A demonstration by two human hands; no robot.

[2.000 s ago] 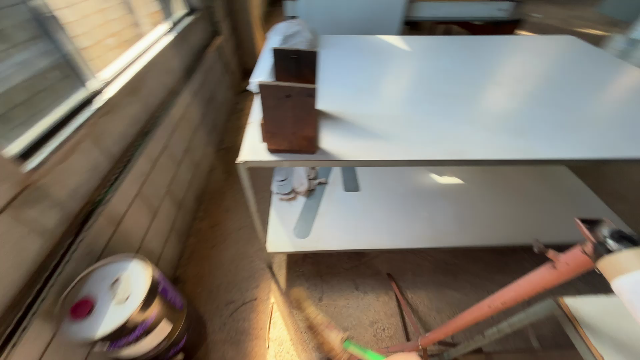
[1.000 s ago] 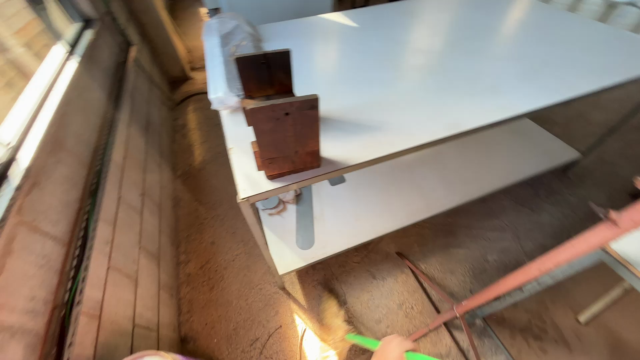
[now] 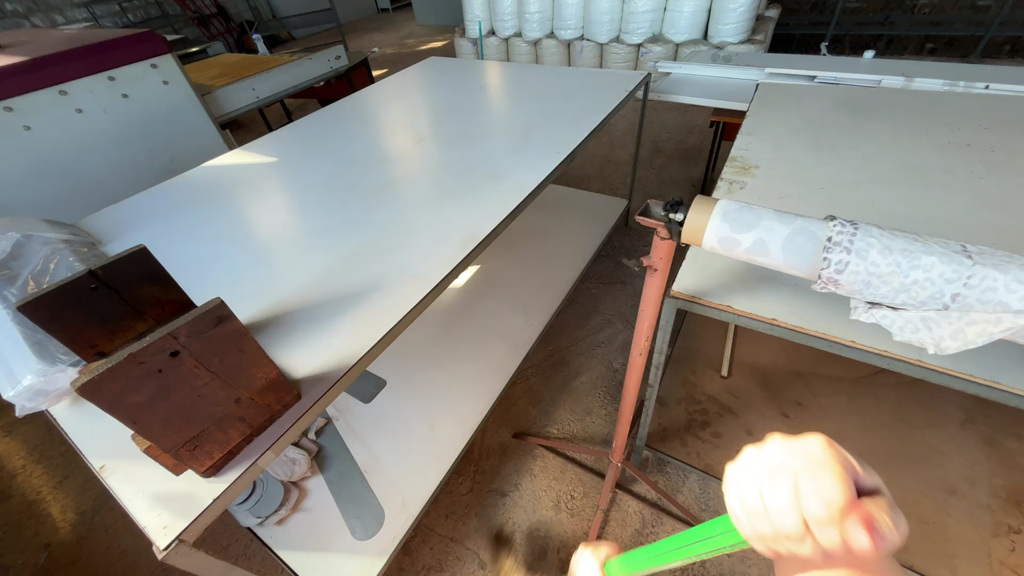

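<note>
A bright green handle slants across the bottom of the head view. My right hand is closed around its upper end, blurred by motion or glare. At the lower edge my left hand grips it farther down, only partly in view. A blurred brownish shape lies low to the left of my left hand; whether it joins the handle cannot be told. Just beyond my hands, a salmon-painted metal stand rises from the floor beside one end of a patterned fabric roll.
A long white two-level table fills the left, bearing a dark wooden holder and clear plastic wrapping. Grey strips lie on its lower shelf. A second table is at right, with white wrapped rolls behind.
The view has swung right, bringing the fabric roll and second table into sight. My right hand now shows on the green handle; one second ago only one hand was visible at it.
</note>
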